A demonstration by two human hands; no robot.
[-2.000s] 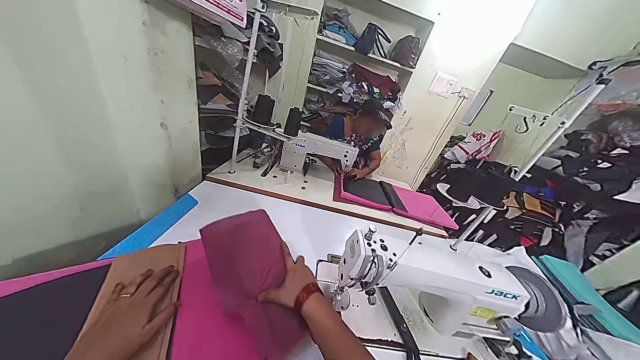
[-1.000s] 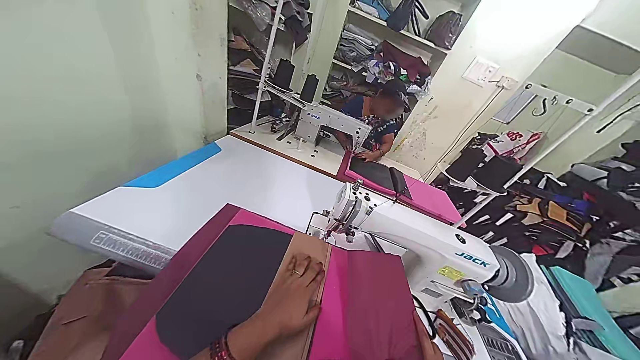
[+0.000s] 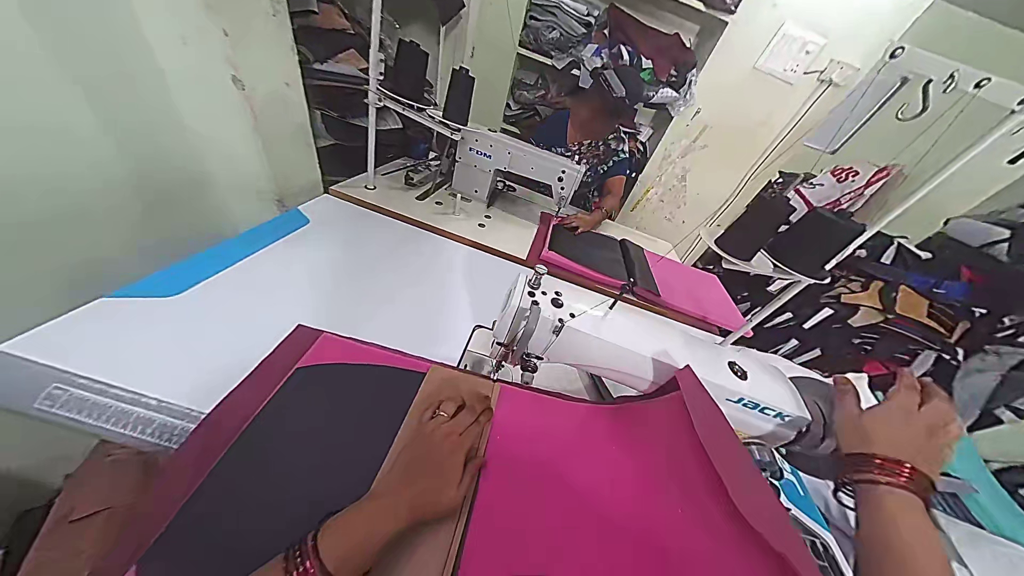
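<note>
My left hand [image 3: 436, 456], with a ring and red bangles, presses flat on a brown strip [image 3: 404, 400] that lies between a black panel [image 3: 296, 448] and a bright pink panel [image 3: 584, 480]. A maroon layer [image 3: 720, 448] shows along the outer edges of the piece. The strip's far end lies at the needle area of a white Jack sewing machine [image 3: 640, 344]. At the machine's right end, my right hand [image 3: 900, 424] is raised by the handwheel [image 3: 816, 416], fingers bent; whether it grips anything cannot be told.
Across the white table [image 3: 384, 264] a co-worker [image 3: 596, 152] sits at a second sewing machine [image 3: 512, 168] with pink and black pieces [image 3: 688, 288]. Black thread cones [image 3: 808, 240] stand on a rack at right. Brown material [image 3: 88, 504] hangs below the table's left edge.
My right hand has moved from the maroon material to the machine's handwheel end. My left hand stays on the brown strip, which now lies at the needle area. The maroon flap has opened off the pink panel.
</note>
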